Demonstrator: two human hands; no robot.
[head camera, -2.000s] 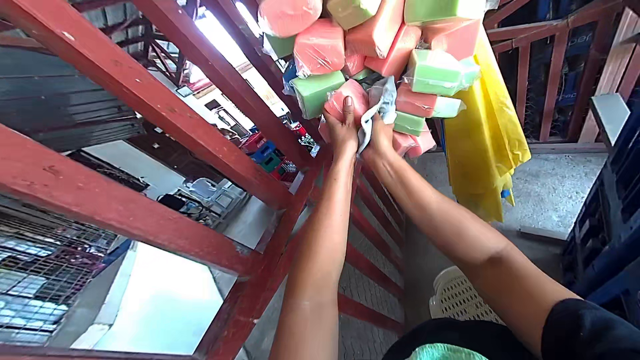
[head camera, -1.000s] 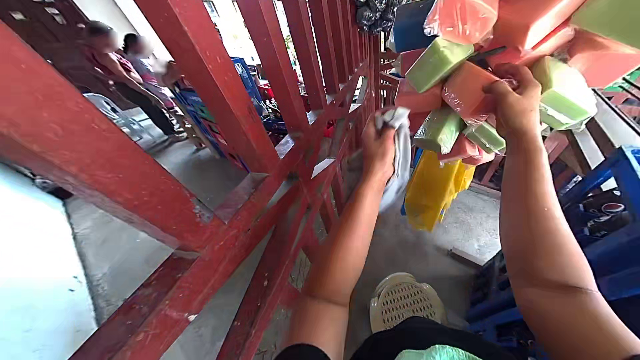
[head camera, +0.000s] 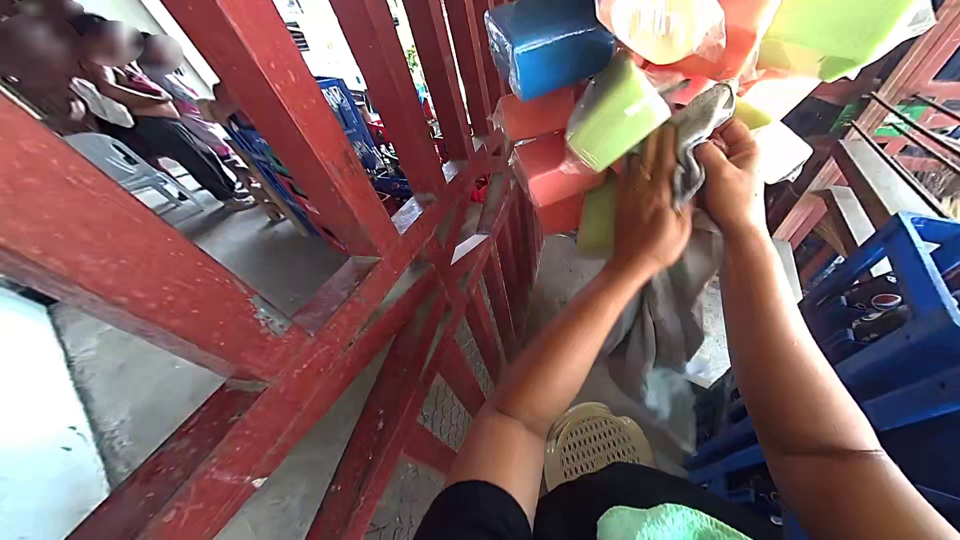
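Observation:
A bunch of plastic-wrapped blocks hangs at the upper right, among them a blue block (head camera: 550, 46), a green block (head camera: 616, 112) and an orange block (head camera: 553, 169). In front of them my right hand (head camera: 727, 176) grips a grey cloth (head camera: 664, 300), whose upper end lies against the blocks and whose rest hangs down, partly blurred. My left hand (head camera: 654, 206) is at the cloth's left side, its fingers raised against the cloth and the lower blocks. Whether its fingers close on the cloth is hard to tell.
A red wooden railing (head camera: 322, 360) runs along the left. Blue crates (head camera: 892, 360) with bottles stand at the right. Below is a beige perforated plastic seat (head camera: 596, 442). Beyond the railing are several people (head camera: 161, 112), a grey plastic chair (head camera: 120, 161) and more crates.
My left hand, which held the cloth beside the bunch, has moved right to the blocks. My right hand has left the orange block and now holds the cloth. The yellow sheet is no longer visible.

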